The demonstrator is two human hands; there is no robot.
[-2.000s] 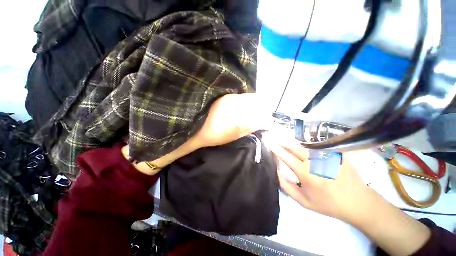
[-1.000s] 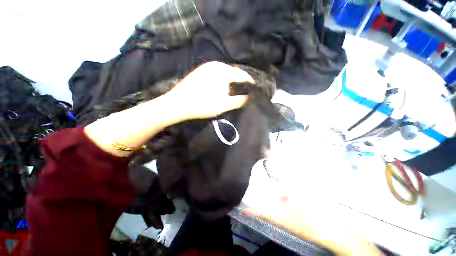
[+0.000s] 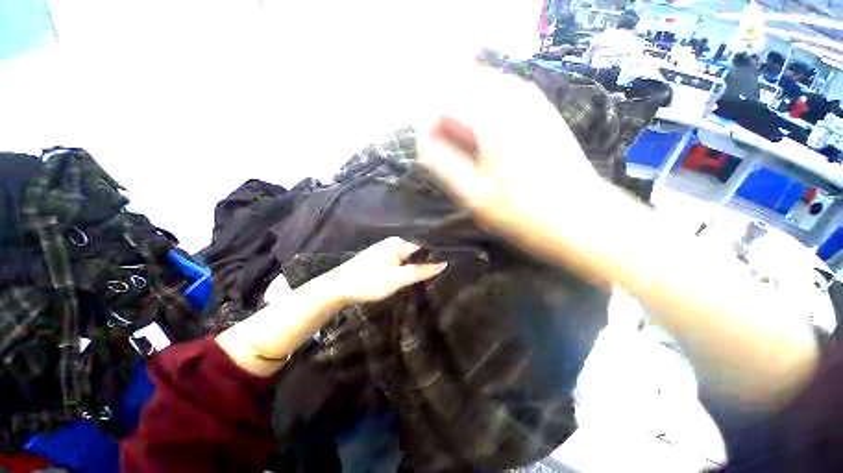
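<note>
The dark plaid garment [image 3: 444,360] lies bunched across the middle of the view, with plain black fabric [image 3: 351,217] among its folds. My left hand [image 3: 388,268] comes from the lower left and pinches the garment between thumb and fingers. My right hand [image 3: 481,139] is raised over the upper part of the garment. It is blurred and overexposed, and its fingertips and any grip cannot be made out. The white sewing machine [image 3: 758,249] shows partly at the right, beyond my right forearm; its needle area cannot be seen.
A pile of dark plaid garments [image 3: 65,286] with small metal rings and white tags is at the left, beside blue items [image 3: 189,277]. Other work tables [image 3: 786,148], blue bins [image 3: 772,191] and people [image 3: 739,83] are at the upper right.
The view has swung left and up, away from the needle area. The garment has left the needle and is bunched in front of me. My right hand has moved from the table up over the garment.
</note>
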